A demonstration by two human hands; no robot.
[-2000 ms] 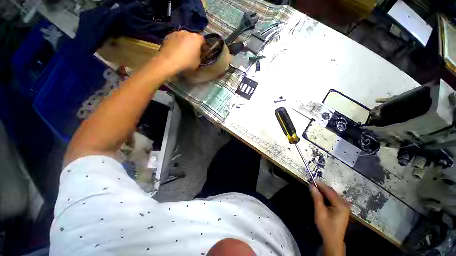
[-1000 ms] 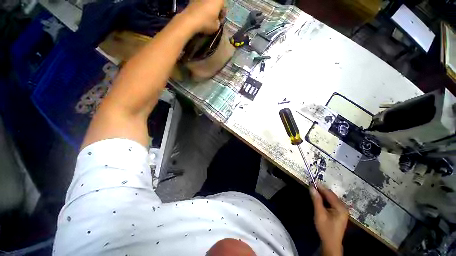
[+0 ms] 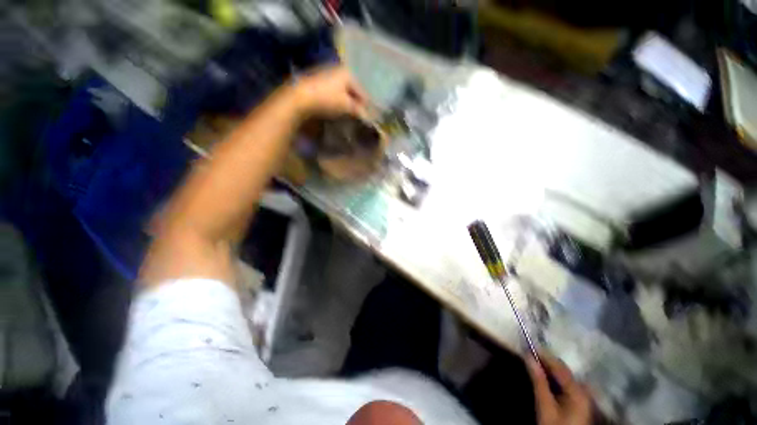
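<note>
The frame is motion-blurred. My right hand (image 3: 566,397) is at the table's near edge at lower right, partly cut off by the picture's bottom. Its fingers hold the tip end of a screwdriver (image 3: 490,251) by its thin shank. The yellow-and-black handle points away over the white table. My left hand (image 3: 330,91) is stretched out to the upper left, at the far rim of a round container (image 3: 355,164) with dark contents. The blur hides whether its fingers hold anything.
The sewing machine head (image 3: 664,220) and its dark bed opening (image 3: 577,253) are at right, blurred. The plaid cloth (image 3: 365,209) lies under the container, with a dark slotted plate (image 3: 412,189) beside it. A blue bin or sheet (image 3: 120,187) is at far left.
The view has shifted, so the table sits lower in the picture. My left hand has moved down relative to the container and is now at its rim. My right hand keeps hold of the screwdriver.
</note>
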